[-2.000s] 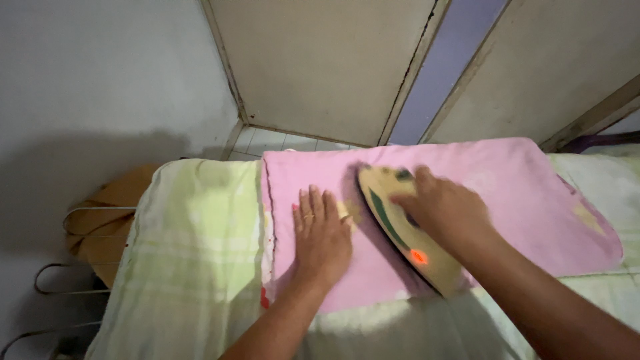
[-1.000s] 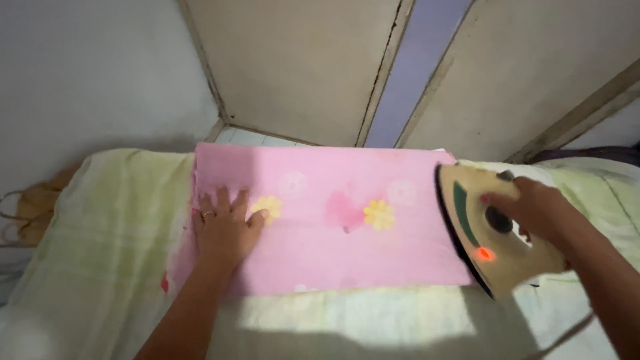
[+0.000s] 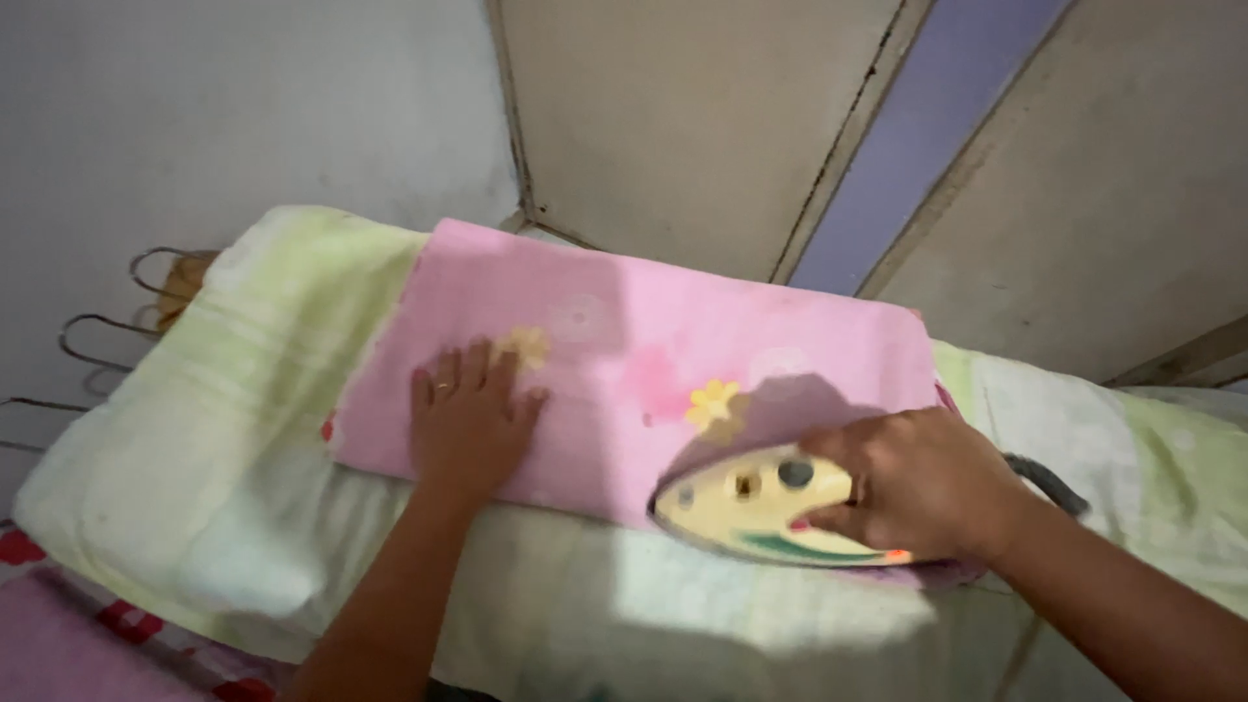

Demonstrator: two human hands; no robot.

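Observation:
A folded pink cloth with yellow flowers (image 3: pixel 585 390) lies across a padded surface covered in pale green and white fabric (image 3: pixel 331 526). My left hand (image 3: pixel 473 419) rests flat on the cloth's left part, fingers spread, a ring on one finger. My right hand (image 3: pixel 907 478) grips the handle of a cream electric iron (image 3: pixel 770 497), whose tip points left. The iron sits over the cloth's near right edge, partly past it onto the cover. A small orange light glows near its rear. The grip hides most of the handle.
Metal hooks (image 3: pixel 93 336) and a brown item (image 3: pixel 185 288) stand beside the left wall. Pink fabric with red patterns (image 3: pixel 117 634) lies at lower left. A dark cord (image 3: pixel 1048 483) runs behind the right hand. Beige panels (image 3: pixel 682 117) rise beyond the far edge.
The iron in my right hand has come from the cloth's right end to its near right edge, and its tip has turned to point left. The left hand stays on the cloth's left part.

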